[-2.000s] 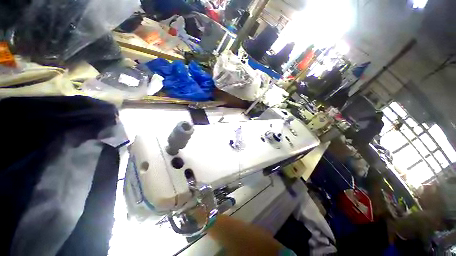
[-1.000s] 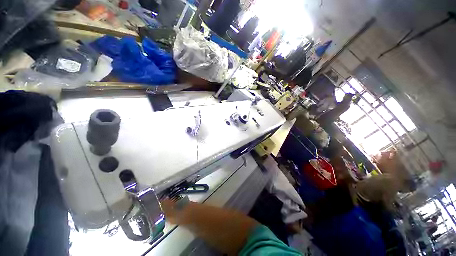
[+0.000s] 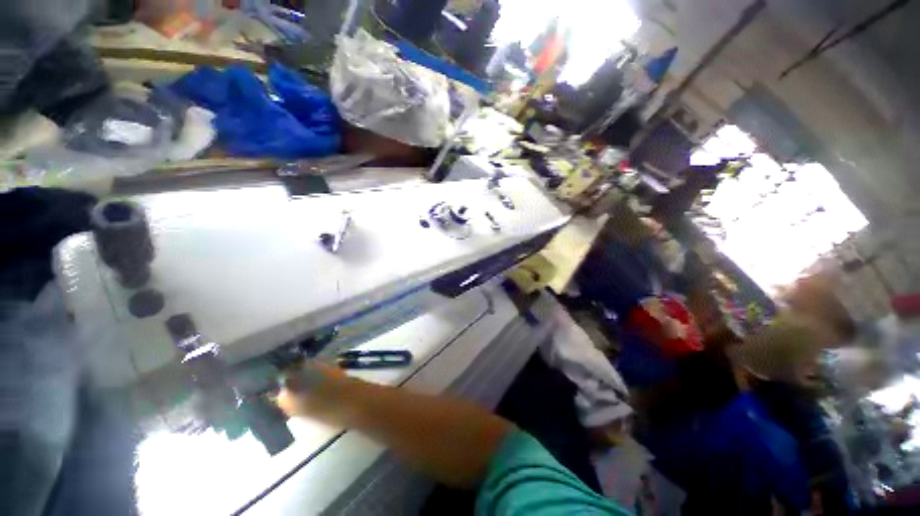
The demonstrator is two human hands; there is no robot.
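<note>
My right hand, blurred, reaches in from the lower right in a teal sleeve to the needle end of the white sewing machine. It holds a small teal and dark tool, seemingly the thread snips, just below the head. The needle and presser foot are lost in blur and lamp glare. The dark garment, with a pale grey part, lies at the left edge beside the head. My left hand is not in view.
A black slim looped item lies on the machine bed, right of my hand. Behind the machine are a blue plastic bag and a white bag. A person is at the right.
The view has shifted, so the machine head sits further left. My right hand stays by the needle end, and more of its forearm and sleeve shows than two seconds ago.
</note>
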